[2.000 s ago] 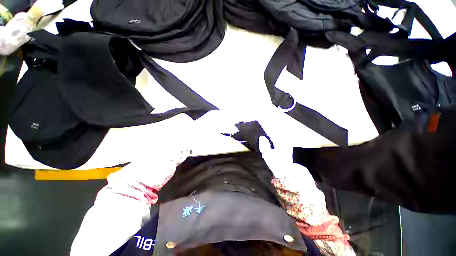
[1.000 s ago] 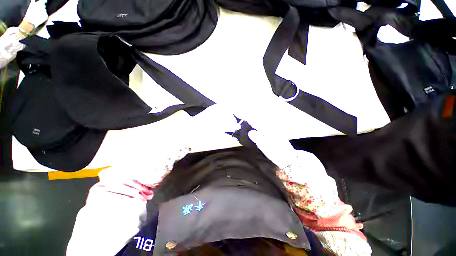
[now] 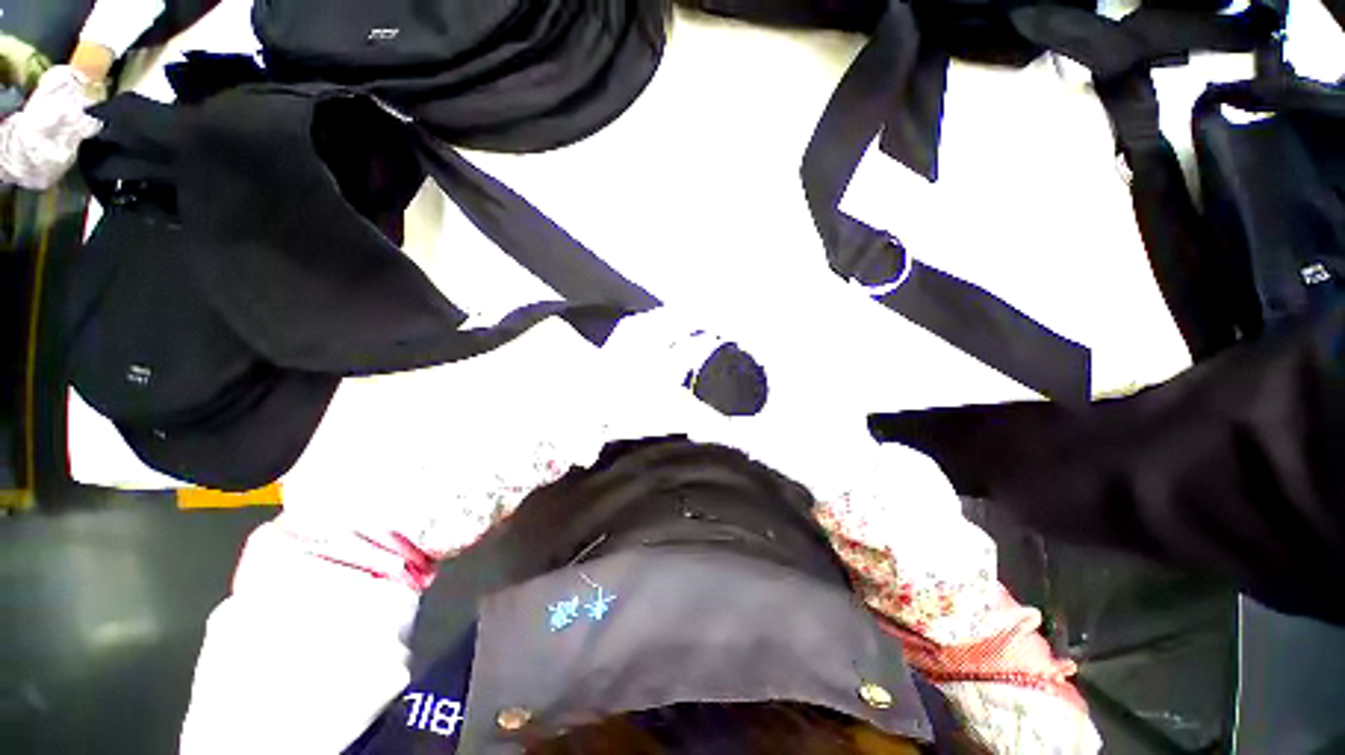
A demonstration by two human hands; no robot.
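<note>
A black shoulder strap [image 3: 546, 244] runs from a black crossbody bag [image 3: 192, 317] at the left to my hands at the middle. My left hand [image 3: 627, 362], in a white glove, is at the strap's end and blends into the white table. My right hand [image 3: 767, 435], also white-gloved, is close beside it. Between them a rounded piece of black strap [image 3: 730, 379] shows, with a thin pale curved edge at its left. The fingers are washed out, but both hands hold this strap end.
Another strap with a silver ring [image 3: 882, 266] lies on the white table [image 3: 738, 177]. Stacked black bags [image 3: 487, 74] are at the back. A black bag [image 3: 1283, 207] is at the right, with a dark sleeve [image 3: 1165, 457] before it. Another person's gloved hand [image 3: 47, 130] is far left.
The black piece between my hands has changed from a jagged, bunched shape to a rounded one. My hands have come closer together. The view has shifted slightly, and the right-hand bag sits farther right.
</note>
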